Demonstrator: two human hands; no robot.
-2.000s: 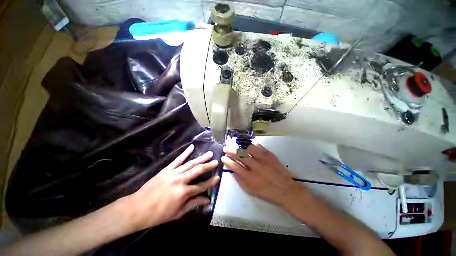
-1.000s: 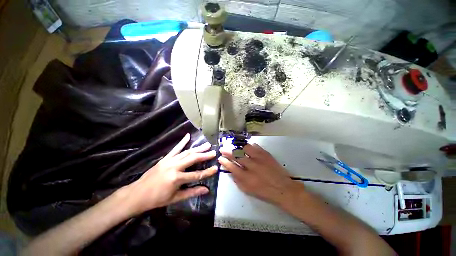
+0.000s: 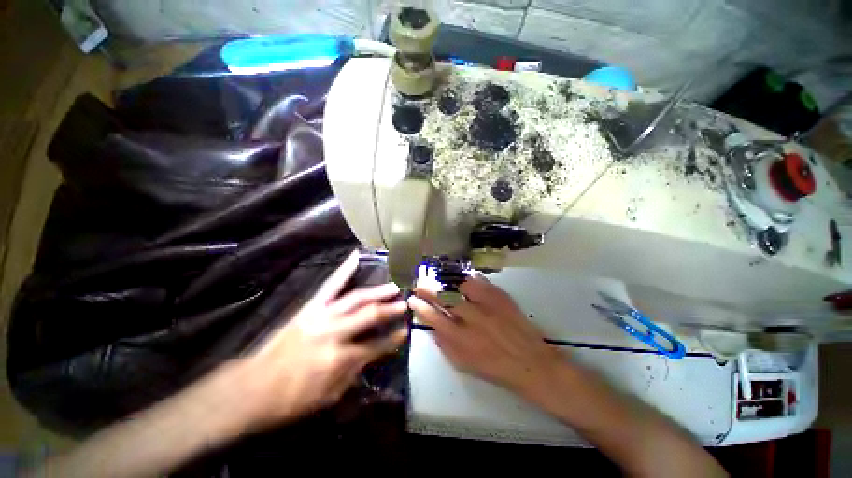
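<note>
A shiny dark brown garment [image 3: 177, 233] lies crumpled left of the needle of the cream-white sewing machine [image 3: 542, 187]. My left hand [image 3: 322, 341] rests on the garment, fingers spread towards the presser foot, and is slightly blurred. My right hand [image 3: 481, 327] is bare, its fingertips at the garment's right edge beside the presser foot [image 3: 450, 273], which is brightly lit. Whether the right fingers pinch the edge is hidden. The needle itself cannot be made out.
Light-blue thread snips [image 3: 645, 329] lie on the machine bed [image 3: 560, 411] right of my hand. A white compartment box [image 3: 766, 392] is at far right. A pale blue lamp [image 3: 285, 53] is behind the head. A smartphone [image 3: 86, 28] leans at upper left.
The garment has shifted away from me and to the left, its folds changing. My left hand has moved slightly on it. My right hand stays by the presser foot.
</note>
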